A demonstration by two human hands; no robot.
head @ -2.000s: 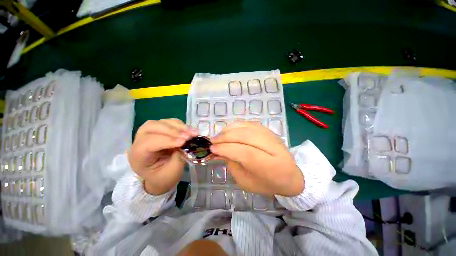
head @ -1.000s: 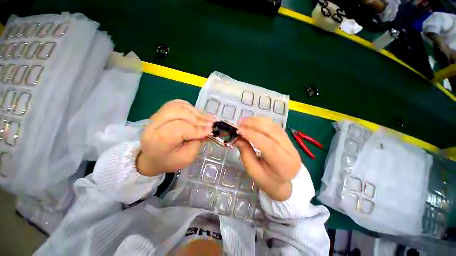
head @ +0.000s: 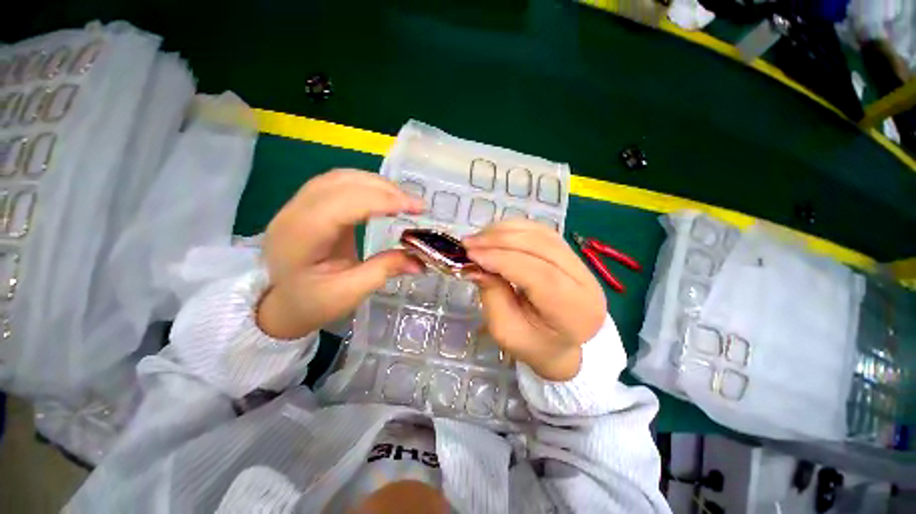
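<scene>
A black watch body (head: pixel 438 244) with a shiny rose-gold rim is held tilted above the central tray of frames (head: pixel 432 151). My right hand (head: pixel 537 291) grips its right end between thumb and fingers. My left hand (head: pixel 331 251) is at its left end; the thumb tip is at the lower left edge, and the index finger is raised off it. Whether the left thumb presses on the body is hard to tell. The tray holds rows of thin rounded-square frames; my hands hide its middle.
Red-handled cutters (head: pixel 609 263) lie right of the tray. A tall stack of framed trays (head: pixel 110 191) stands left. Another tray under a white sheet (head: pixel 793 311) lies right. Black units (head: pixel 317 86) sit on the green belt (head: pixel 452 70) behind yellow tape. Part of a person shows at the upper right.
The view has turned since two seconds ago. Since one second ago, my left index finger has lifted from the watch body, and the body has tilted, showing its rim side.
</scene>
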